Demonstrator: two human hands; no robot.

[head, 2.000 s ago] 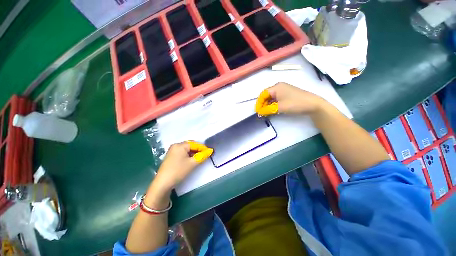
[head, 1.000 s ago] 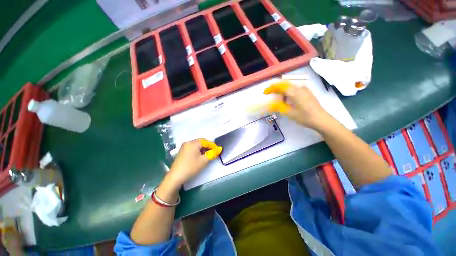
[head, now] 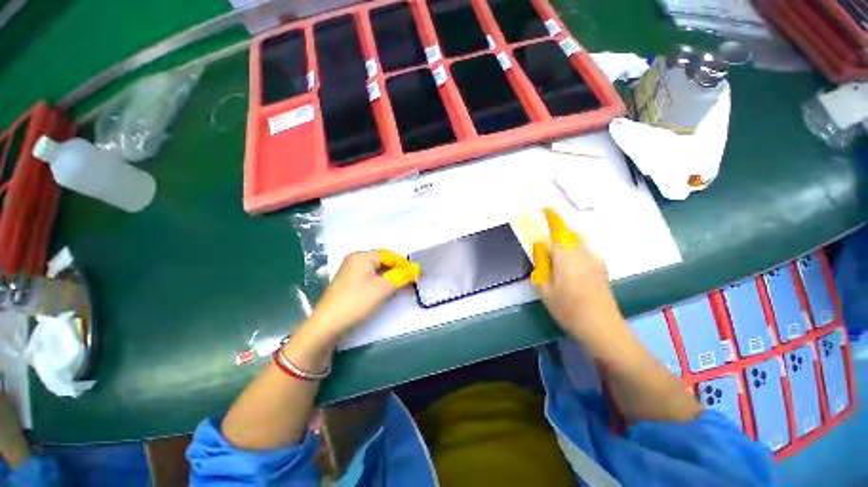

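Note:
A black smartphone point(head: 471, 265) lies screen up on the white work mat point(head: 381, 319). My left hand point(head: 366, 282), in orange finger cots, pinches the phone's left end. My right hand point(head: 569, 271) is at the phone's right end, with a small pale cream card point(head: 531, 228) at its orange-tipped fingers. The card stands out past the fingertips over the mat. Behind the mat is the red phone tray point(head: 286, 174) with dark phones in its slots and one bare slot at the front left.
A wrapped clear dispenser jar point(head: 678, 95) stands right of the tray. A white bottle point(head: 97, 173) lies at left near crinkly plastic point(head: 152, 105). Trays of blue-backed phones point(head: 700, 333) are at lower right. Another person's hand point(head: 11, 433) shows at the left edge.
My right hand has come down and right to the phone's right end, with the cream card now visible. A small white piece now lies on the mat near the tray. My left hand stays at the phone.

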